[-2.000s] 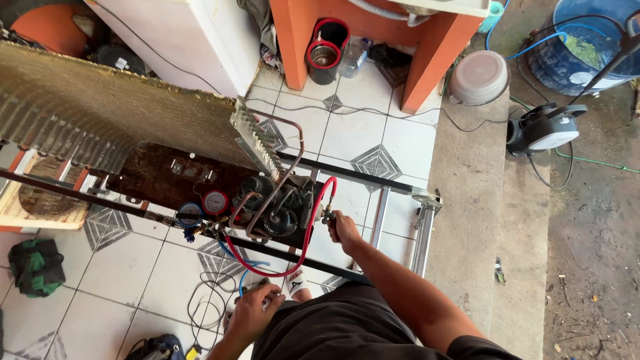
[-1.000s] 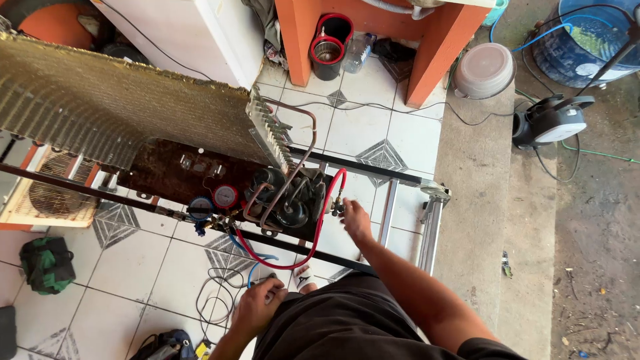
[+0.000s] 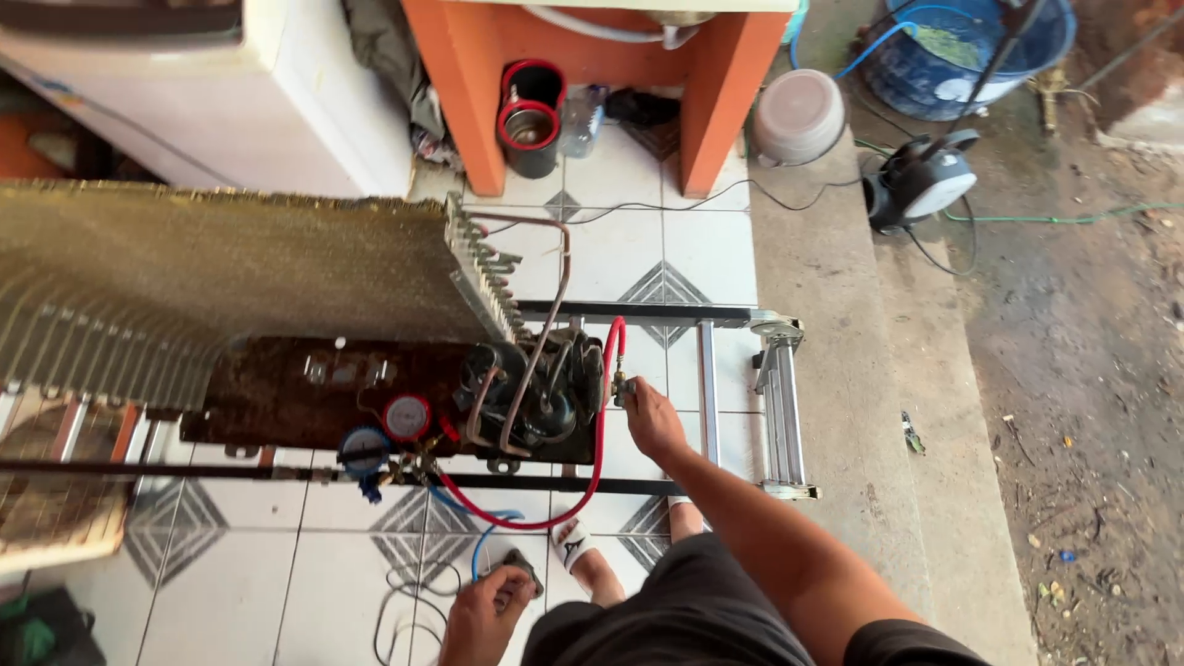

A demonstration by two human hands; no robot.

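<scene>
My right hand (image 3: 655, 421) has its fingers on a brass service valve (image 3: 622, 388) at the compressor end of an air-conditioner condenser unit. A red hose (image 3: 599, 453) loops from that valve to a manifold gauge set, with a red gauge (image 3: 407, 418) and a blue gauge (image 3: 363, 451) at the near edge of the rusty base pan (image 3: 277, 388). The black compressor (image 3: 546, 412) and bent copper pipes (image 3: 532, 370) stand left of the hand. My left hand (image 3: 490, 615) is low in the view with curled fingers; whether it holds something small is unclear.
The unit lies across a ladder (image 3: 708, 388) above a tiled floor. A blue hose (image 3: 479, 546) and thin cable run below. My sandalled foot (image 3: 578, 546) is beneath. Orange supports (image 3: 712, 111), black-and-red pots (image 3: 529, 129), a concrete step (image 3: 832, 370) and a pressure washer (image 3: 920, 185) stand around.
My right hand stays near the valve end of the red hose, its fingers shifting slightly. My left hand remains low. The view has moved somewhat.
</scene>
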